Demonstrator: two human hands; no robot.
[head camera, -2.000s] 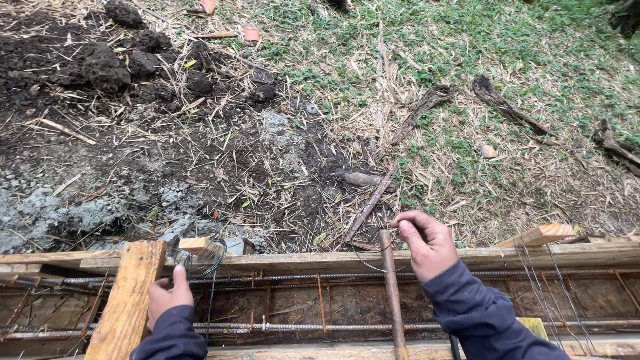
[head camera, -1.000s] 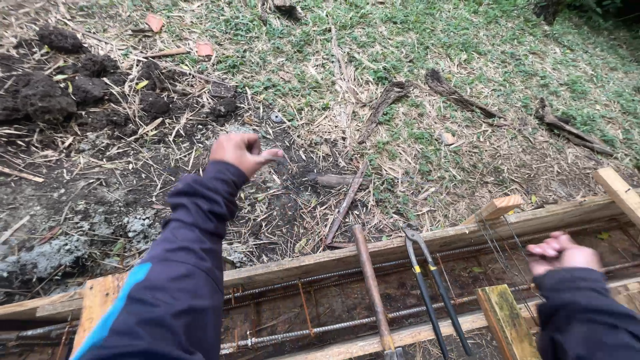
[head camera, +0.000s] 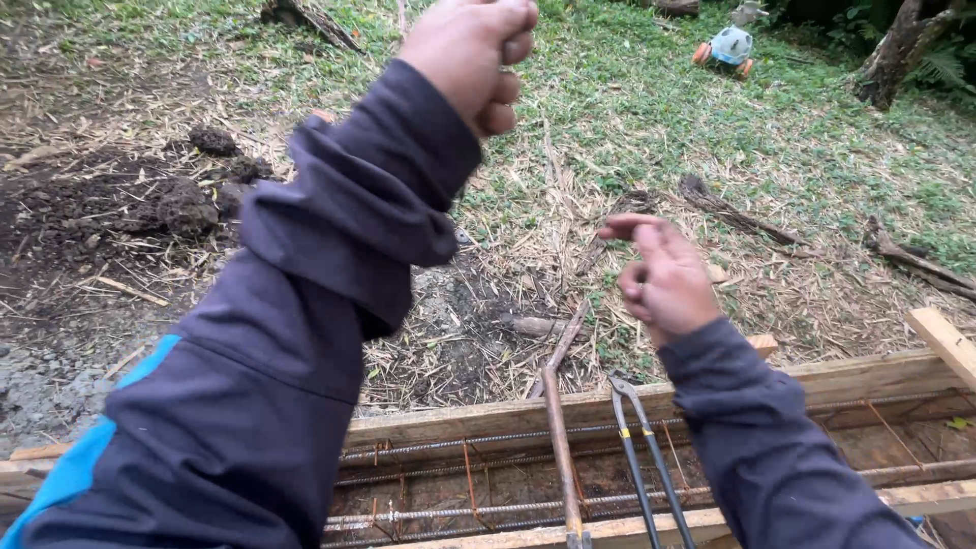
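My left hand is raised at the top of the view, fingers curled, its sleeve crossing the left half. To its right and lower, my right hand is over the ground beyond the wooden formwork, fingers bent toward the thumb. Blur hides whether either hand holds anything thin. Nearest my right hand, pincers with black handles lean across the formwork. Left of them lies a tool with a long wooden handle. Ribbed steel bars with thin rusty stirrups run inside the formwork.
Dark soil clods lie at the left. Beyond the formwork, dry branches rest on grass and straw. A wooden piece sticks up over the right edge. Farther back are a wheeled toy and a tree trunk.
My left hand has risen from the formwork to the top of the view. My right hand moved right, then back over the ground. The view has shifted, showing more ground farther off.
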